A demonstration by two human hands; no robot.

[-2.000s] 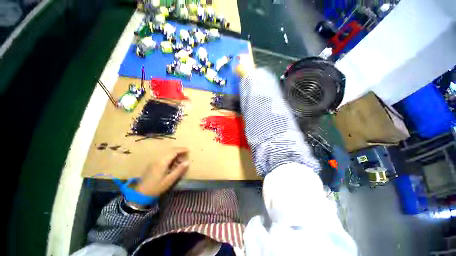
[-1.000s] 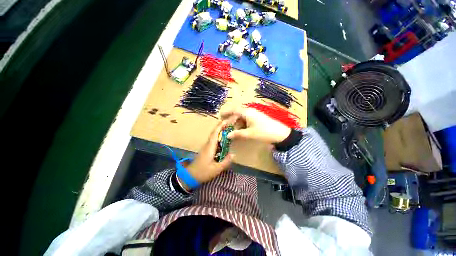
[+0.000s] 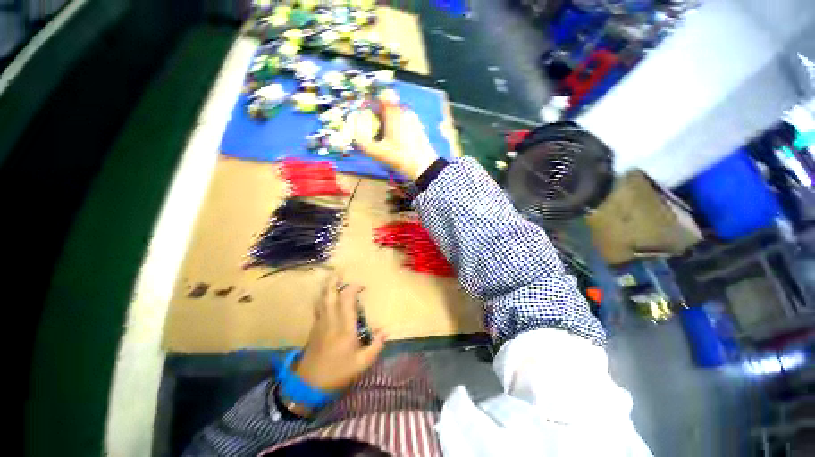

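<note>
My left hand (image 3: 335,335) is low over the front of the tan cardboard sheet (image 3: 214,259), with a small dark item, apparently a circuit board (image 3: 363,327), between thumb and fingers; it is mostly hidden. My right hand (image 3: 399,141) reaches over the blue sheet (image 3: 246,134) at the circuit boards (image 3: 308,100); blur hides whether it grips one. Black lead wires (image 3: 299,234) and red lead wires (image 3: 311,178) lie on the cardboard. More red wires (image 3: 415,247) lie below my right forearm, with a partly hidden dark pile (image 3: 399,196) above them.
A round black fan (image 3: 558,170) stands right of my right arm, with a cardboard box (image 3: 643,217) beyond it. More boards stand on a second cardboard sheet (image 3: 402,40) at the back. The bench's pale edge (image 3: 165,268) runs along the left.
My hands have separated from the board they both held; my right hand has moved forward to the boards. The board with upright leads left of the wire piles is no longer there.
</note>
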